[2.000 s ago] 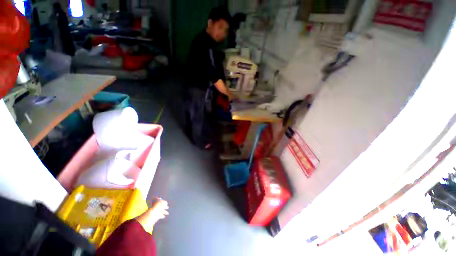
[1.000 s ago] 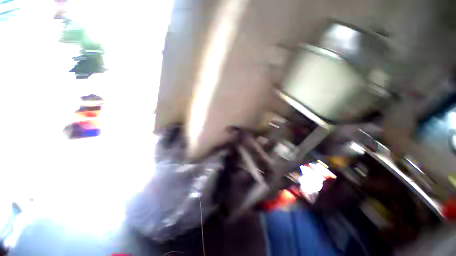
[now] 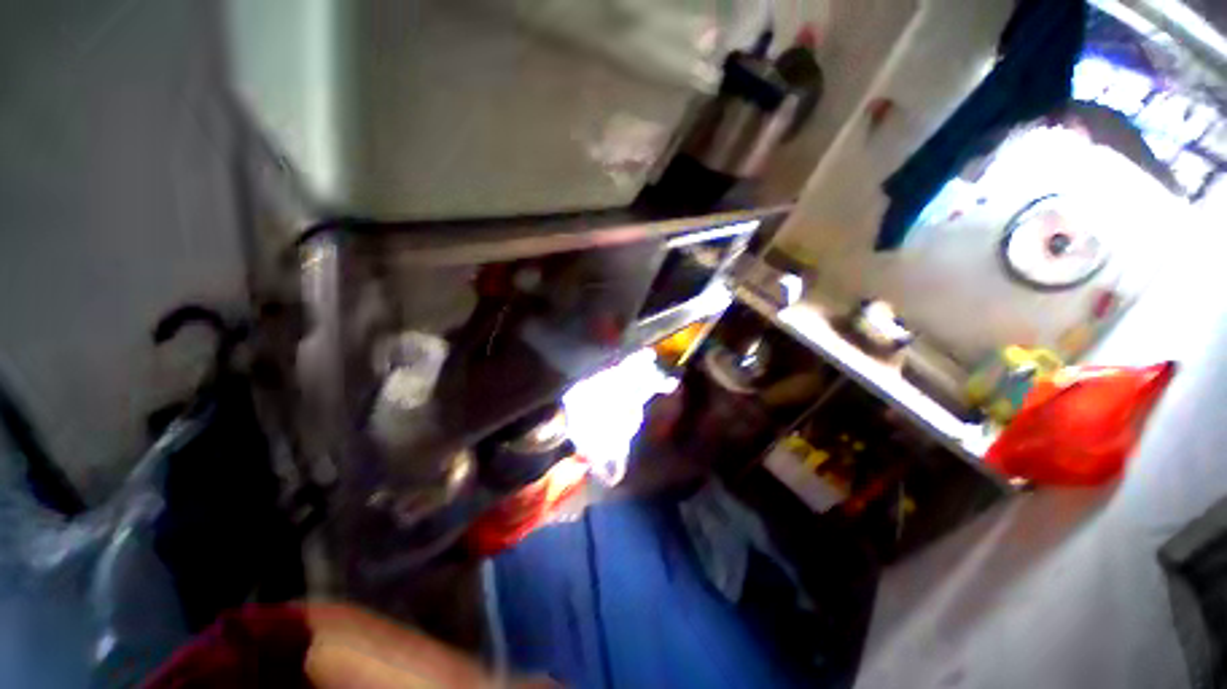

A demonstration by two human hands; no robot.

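My left hand (image 3: 397,656), in a dark red sleeve, is blurred at the bottom left. It reaches rightward and the bottom edge cuts it off, so its fingers and any grip do not show. My right hand is out of view. Nearest in front is a blue box-like thing (image 3: 612,592), low in the middle. Above it, a bright white crumpled thing (image 3: 612,411) and a red thing (image 3: 538,505) lie in a dark shelf rack (image 3: 323,289). No contact between my left hand and these shows.
A counter (image 3: 861,370) runs along the right wall, with a red bag (image 3: 1083,424) at its near end. A round white disc (image 3: 1056,242) is above it. A dark hooked handle (image 3: 195,323) and whitish plastic (image 3: 128,552) are at the left. A dark object cuts in at the right edge.
The view has swung from the sewing floor, past a bright opening and a large pale pot, to the shelf and counter corner. My left hand, out of view one second ago, shows again.
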